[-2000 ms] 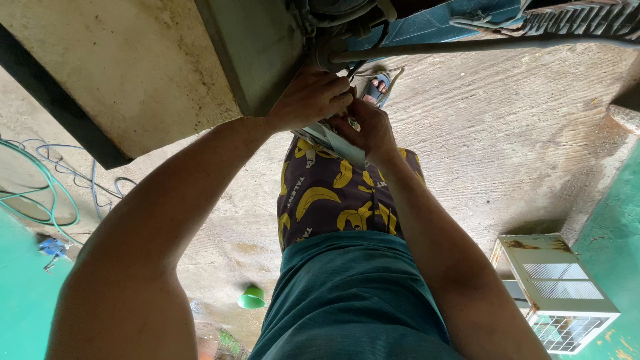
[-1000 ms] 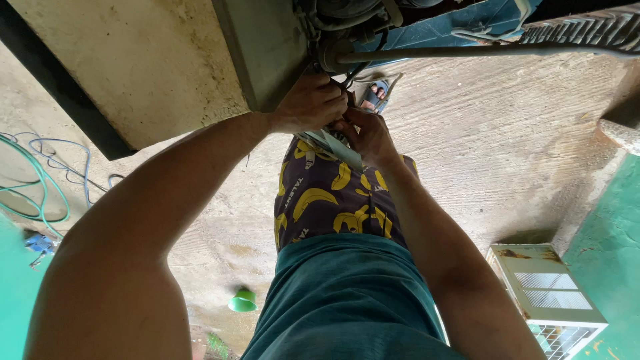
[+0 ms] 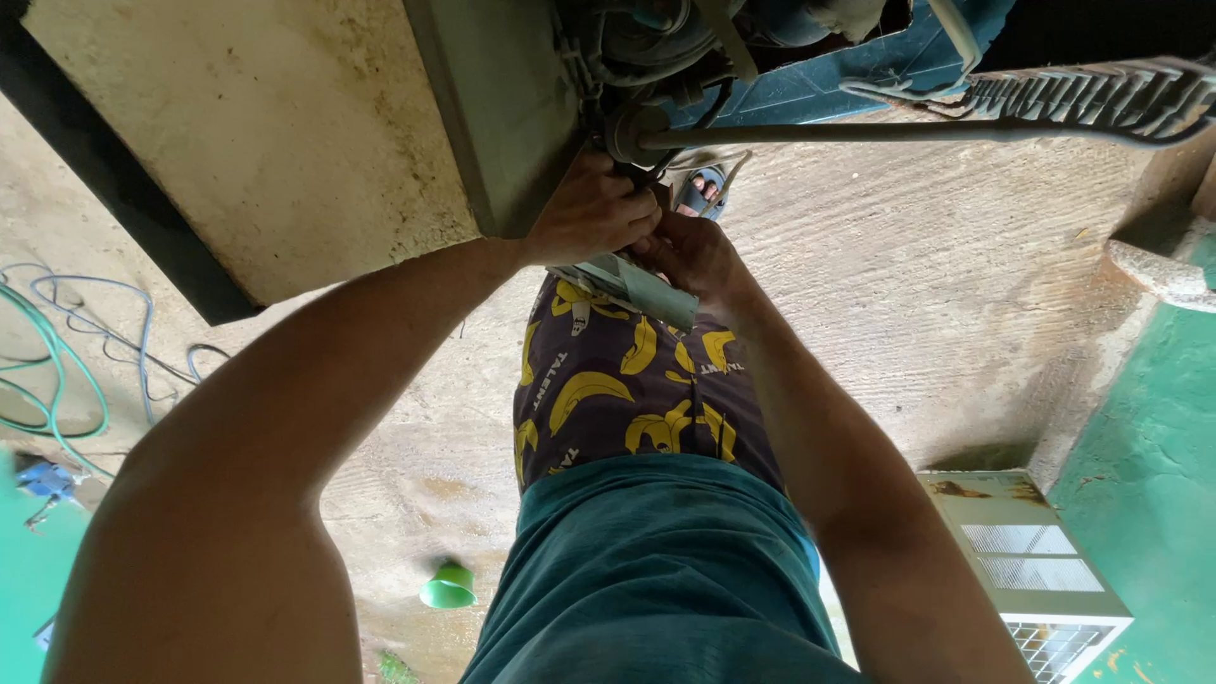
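Both of my hands meet just under a machine's dark inner parts, at the upper middle. My left hand [image 3: 597,211] reaches beside the cabinet's corner, its fingers bent near a black cable [image 3: 698,123]. Close against it on the right is my right hand [image 3: 692,249], with curled fingers; what lies between the fingertips is hidden. A grey-green strip-like part [image 3: 655,293] slants just below the hands, in front of the banana-print shorts. Above them, a round fitting [image 3: 635,133] carries a long grey tube [image 3: 855,133] running right.
A stained, pale cabinet [image 3: 256,123] fills the upper left. Ribbed metal coils [image 3: 1073,93] are at the upper right. On the concrete floor lie a green hose [image 3: 59,380] and a green plastic bowl [image 3: 448,586]. A rusty white metal unit [image 3: 1021,551] stands lower right. A sandaled foot [image 3: 705,188] shows beyond my hands.
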